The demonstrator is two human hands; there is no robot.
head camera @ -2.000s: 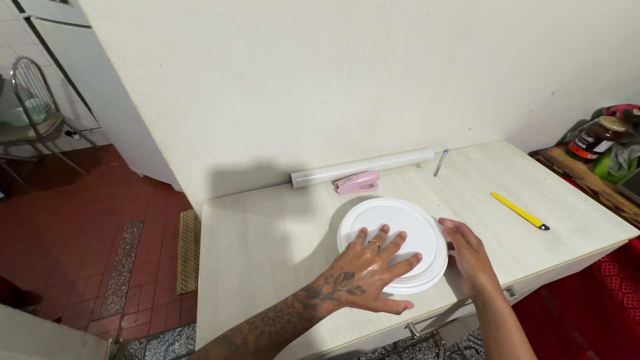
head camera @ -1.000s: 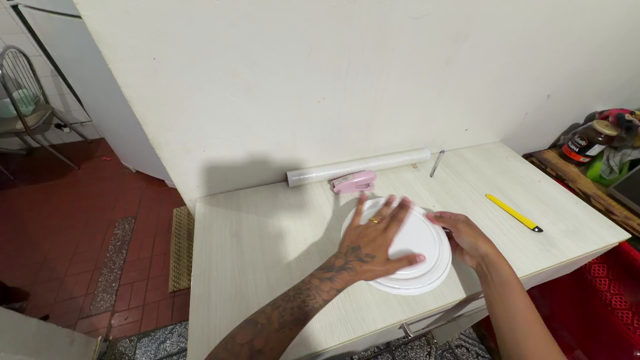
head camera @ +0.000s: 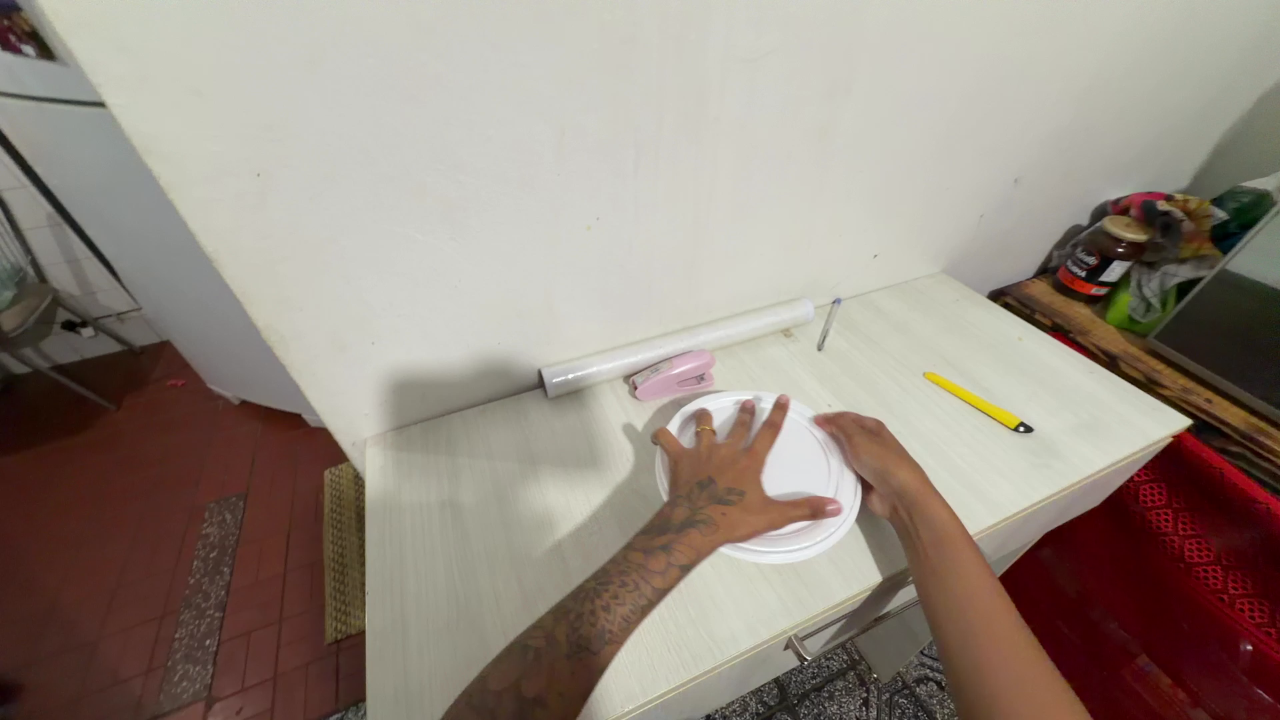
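A round white plate-like item [head camera: 810, 460], with a smaller raised disc or rim at its middle, lies on the pale wood-grain tabletop [head camera: 480, 520]. My left hand [head camera: 725, 475], fingers spread and a ring on one, rests flat on top of it. Curled against its right edge is my right hand [head camera: 875, 465], its fingertips partly hidden. Just behind stands a pink stapler [head camera: 673, 375]. A clear-wrapped white roll [head camera: 680, 345] lies along the wall. To the right of the roll is a pen [head camera: 829, 324], and farther right a yellow utility knife [head camera: 975, 402].
A wooden shelf [head camera: 1040, 310] at the right holds a lidded dark jar [head camera: 1100, 260] and cloths. Below it is a red openwork cloth [head camera: 1190, 540]. A metal handle [head camera: 800, 648] juts from the table's front. The white wall rises directly behind the tabletop.
My left hand has shifted and turned on the white item, its fingers now spread toward the far rim. The right hand stays at the right edge.
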